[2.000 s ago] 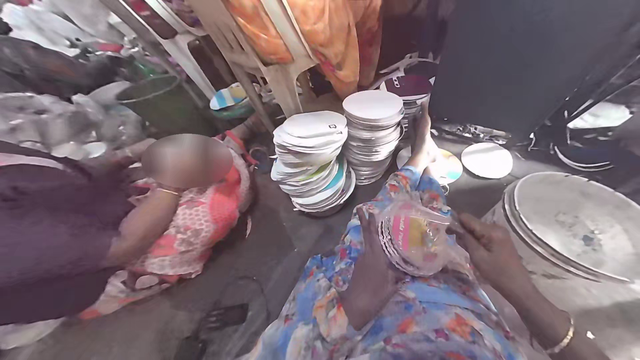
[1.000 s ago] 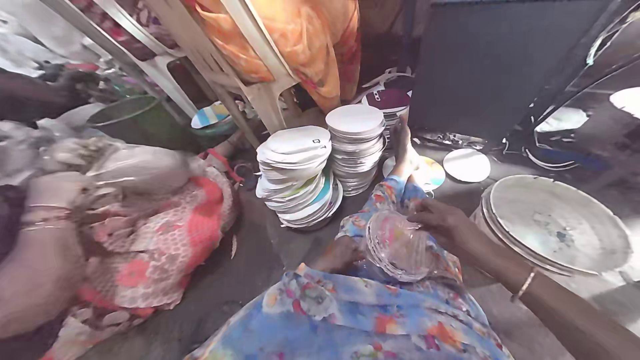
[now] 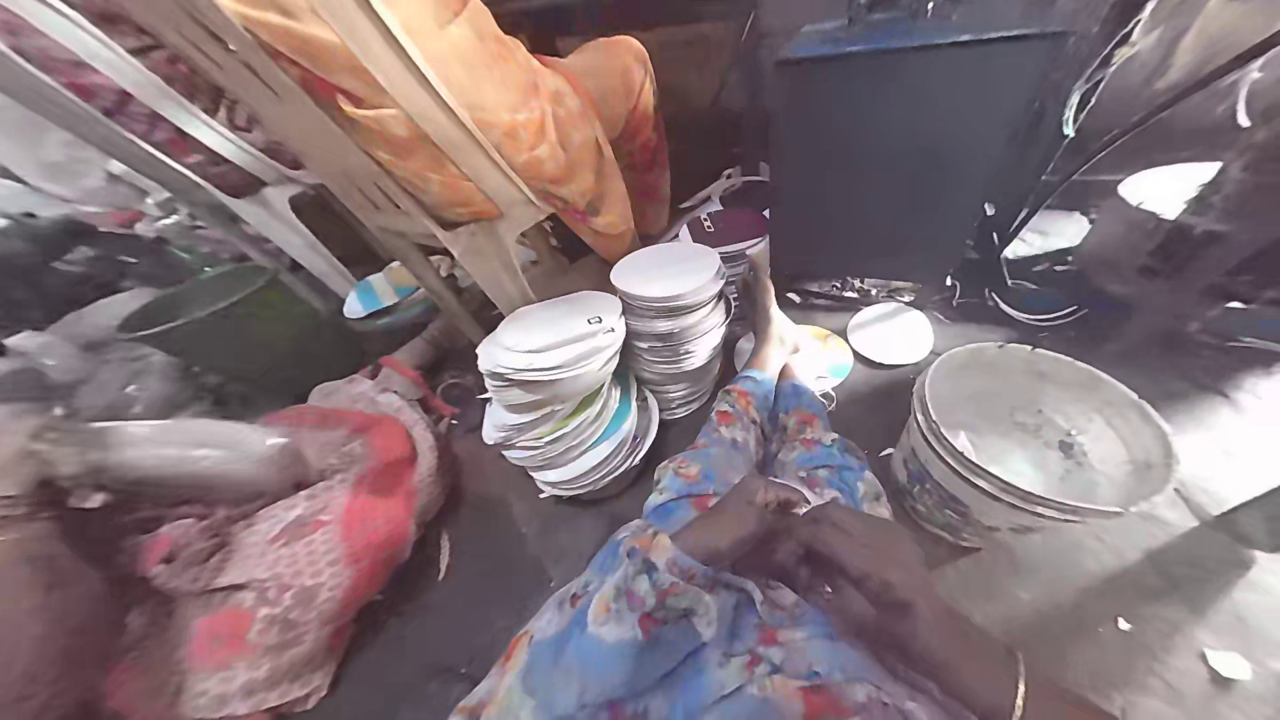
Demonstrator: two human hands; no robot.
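Observation:
My left hand (image 3: 735,515) and my right hand (image 3: 835,545) are close together over my lap, above blue floral cloth (image 3: 640,610). A small pale edge of something (image 3: 795,490) shows at the fingers of both; most of it is hidden by the hands, so how each hand holds it is unclear. Beyond them, a leaning stack of round white discs (image 3: 555,340) stands on the floor beside a second, straighter stack (image 3: 668,275). Near my feet lie a yellow-and-white disc (image 3: 825,358) and a plain white disc (image 3: 890,333).
A round plastic bucket (image 3: 1045,430) with a pale top stands at the right. A person in patterned red-and-pink cloth (image 3: 270,590) sits at the left. Plastic chairs (image 3: 420,100), a person in orange cloth (image 3: 520,110), a green tub (image 3: 225,330) and a dark panel (image 3: 910,150) are behind.
My hands have come together over my lap. The clear round plastic item seen in them earlier is now mostly out of sight. The neighbouring person's arm at the left has moved.

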